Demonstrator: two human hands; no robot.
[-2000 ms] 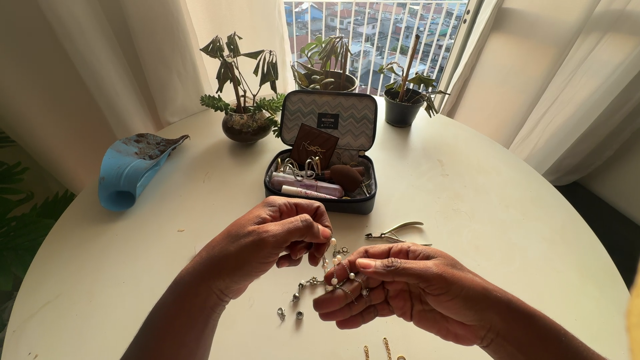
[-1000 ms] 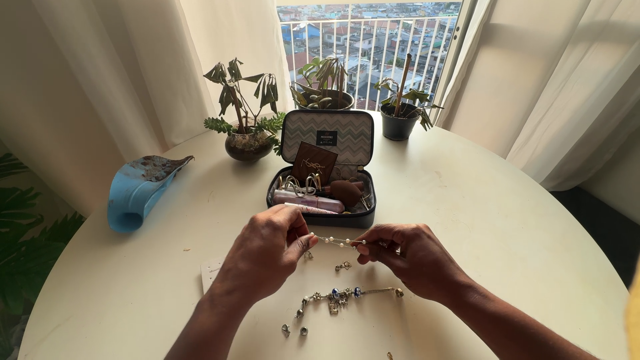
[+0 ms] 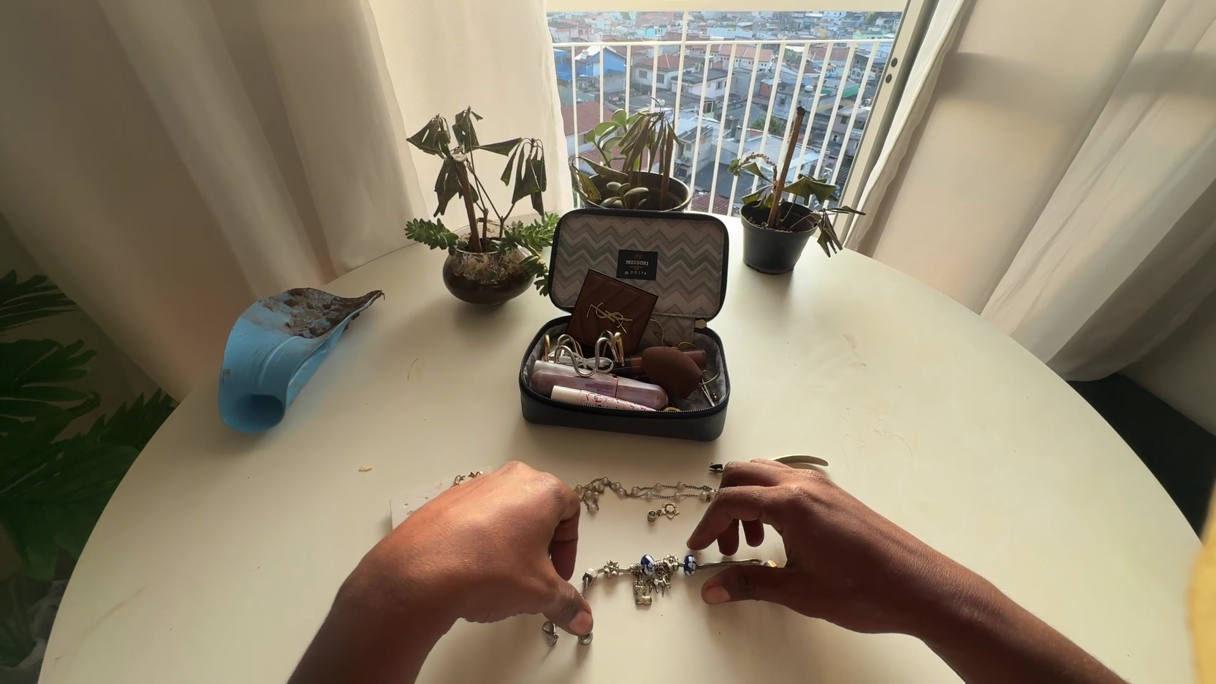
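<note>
A silver charm bracelet with blue beads (image 3: 648, 566) lies on the white table below the open case. My left hand (image 3: 494, 551) is at its left end, thumb beside a small loose charm (image 3: 584, 637); whether its fingers grip anything is hidden. My right hand (image 3: 788, 541) hovers over the bracelet's right end, thumb and fingers apart. Above the bracelet, a pearl-beaded chain (image 3: 646, 490) stretches between the hands, with a small charm (image 3: 662, 513) just under it. Pliers or cutters (image 3: 803, 460) show partly behind my right hand. A white card (image 3: 410, 505) is partly covered by my left hand.
An open zip case (image 3: 622, 418) holds cosmetics, a brown sponge and a brown compact. Behind it stand a round glass planter (image 3: 486, 275), another potted plant (image 3: 655, 190) and a black pot (image 3: 777, 242). A soiled blue scoop-like container (image 3: 275, 356) lies at the left.
The pearl chain, held between both hands one second ago, now lies on the table. Both hands have come down to the charm bracelet, my right hand with its fingers apart.
</note>
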